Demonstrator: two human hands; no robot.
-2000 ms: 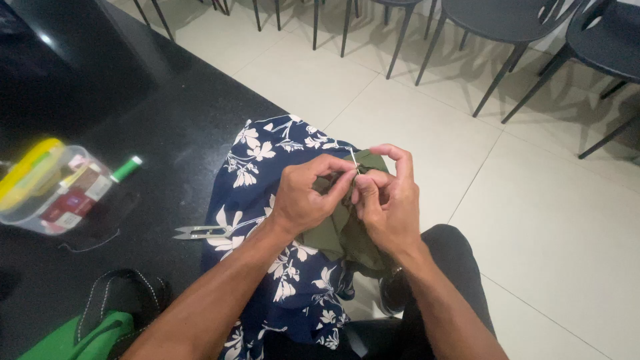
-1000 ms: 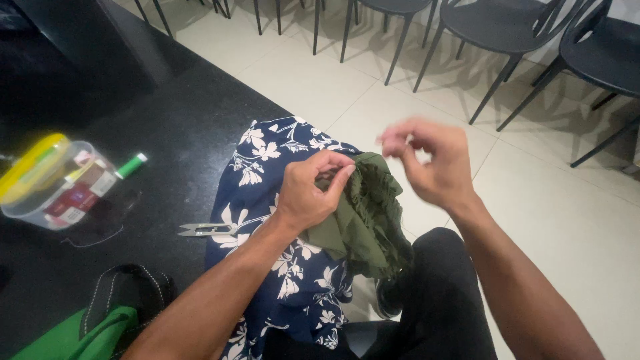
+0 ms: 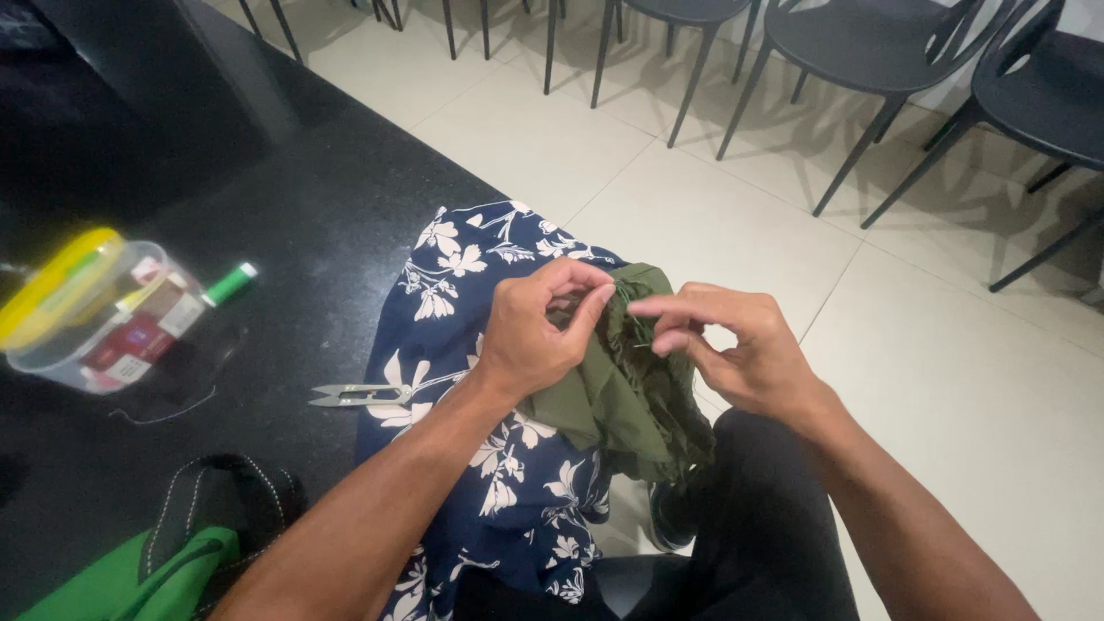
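Observation:
My left hand pinches the gathered edge of an olive-green fabric between thumb and forefinger. Dark green thread shows along that edge. Close by on the right is my right hand, its fingers bent near the cloth. A thin pale sliver, perhaps a needle, lies by its fingertips; whether the fingers hold it is unclear. Navy fabric with white flowers lies under the green cloth, over the table edge and my lap. Metal thread snips rest at its left side.
On the black table are a clear plastic tub with a yellow lid, a green-and-white marker-like item beside it and a loose thread. A green bag lies at lower left. Black chairs stand beyond on the tiled floor.
My right hand was at the cloth beside the left, swung away to the right, and is now back near the fabric. My left hand keeps its pinch on the cloth.

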